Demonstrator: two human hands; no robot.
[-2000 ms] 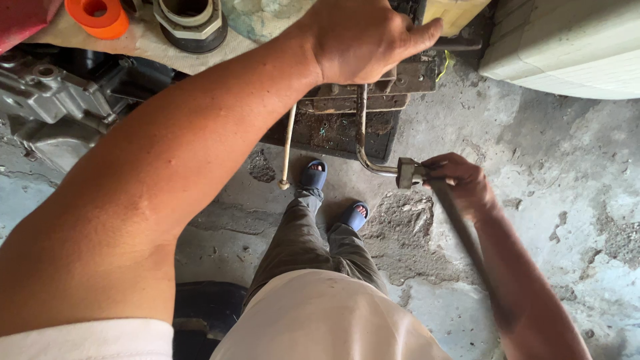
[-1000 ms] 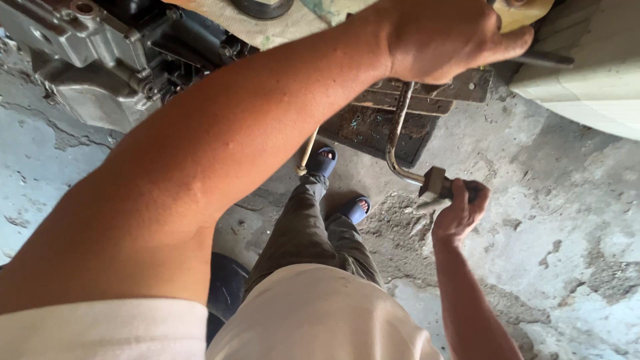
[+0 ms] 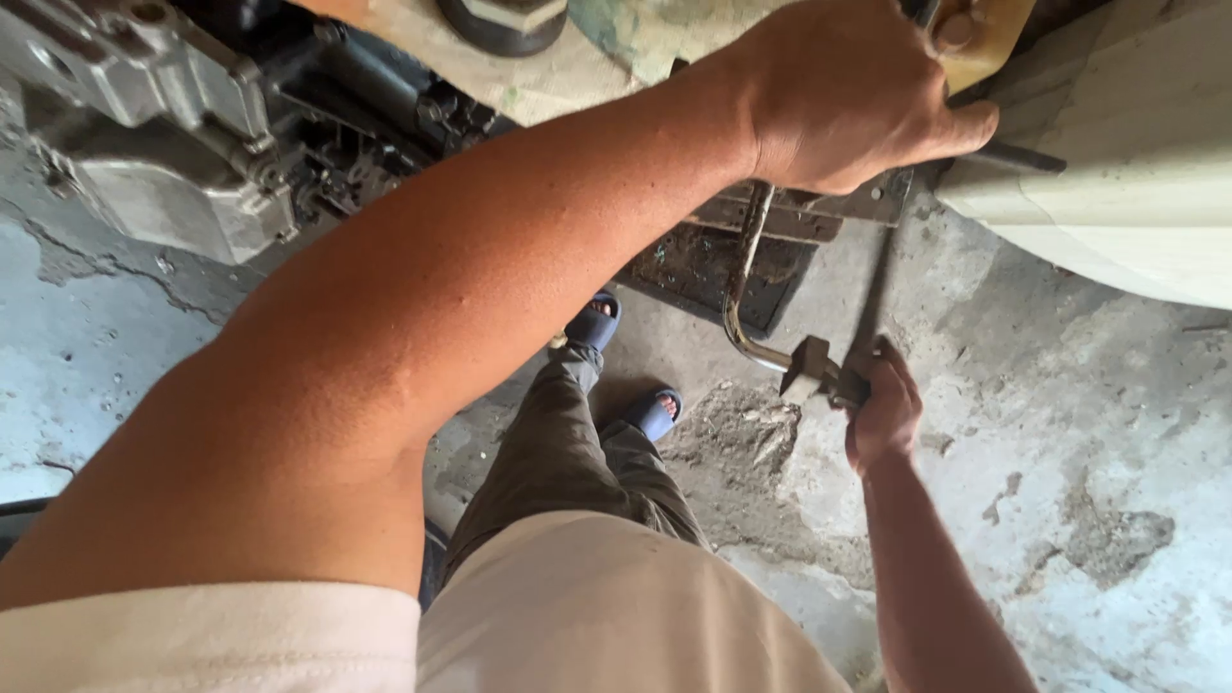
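A bent metal tube (image 3: 739, 279) runs down from under my left hand and curves right to a block-like metal fitting (image 3: 807, 371). My right hand (image 3: 887, 404) is closed around the lower end of a long, dark, flat bar (image 3: 881, 274), right beside that fitting. The bar points up and is partly blurred. My left hand (image 3: 857, 106) lies over the upper end of the tube, thumb out to the right; its fingers and what they hold are hidden. A dark rod (image 3: 1025, 159) sticks out past the thumb, and a yellowish block (image 3: 991, 38) is just above it.
Metal plates (image 3: 799, 217) and a dark tray-like piece (image 3: 722, 274) lie below my left hand. A cast metal engine or gearbox housing (image 3: 183, 183) is at upper left. A large nut-shaped part (image 3: 510, 19) rests on a stained cover. A pale curved panel (image 3: 1107, 183) borders the right.
The bar at my right hand pointed down and right from the fitting two seconds ago; now it points up. My left hand stays over the tube's upper end. The view has shifted.
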